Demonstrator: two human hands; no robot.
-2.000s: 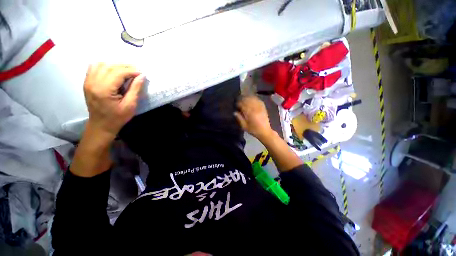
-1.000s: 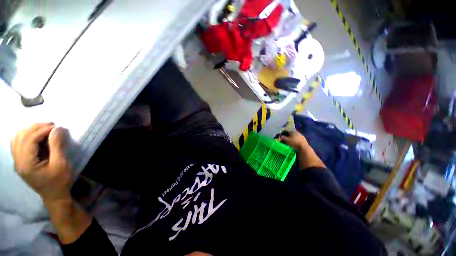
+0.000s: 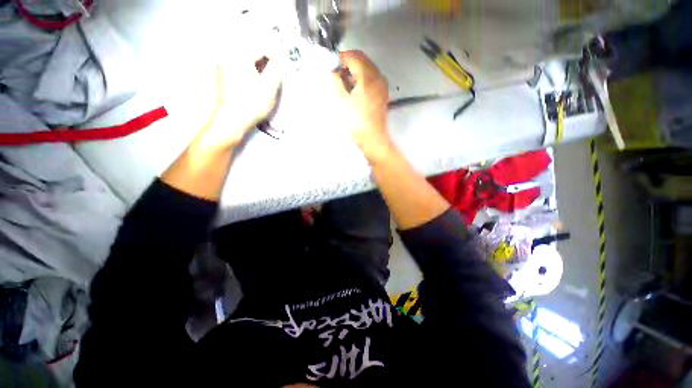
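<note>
My left hand (image 3: 246, 95) is on the white machine bed, left of the needle area (image 3: 322, 30). It is washed out by the lamp, and its fingertips are hard to make out. My right hand (image 3: 366, 95) is just right of and below the needle area, fingers curled. What either hand holds cannot be told in the glare. Yellow-handled thread snips (image 3: 453, 68) lie on the bed to the right of my right hand. A small dark curved thing (image 3: 269, 130) is below my left hand.
A red strip (image 3: 91, 135) lies over grey garments (image 3: 45, 197) at the left. A small accessory tray (image 3: 573, 106) is at the table's right end. Below it is a side bin with red cloth (image 3: 516, 182) and a white disc (image 3: 540, 270). Yellow-black tape marks the floor.
My right hand has left the green basket at lower right and come up to the needle area. My left hand has moved from the table's front edge onto the bed. The view has swung back to the machine.
</note>
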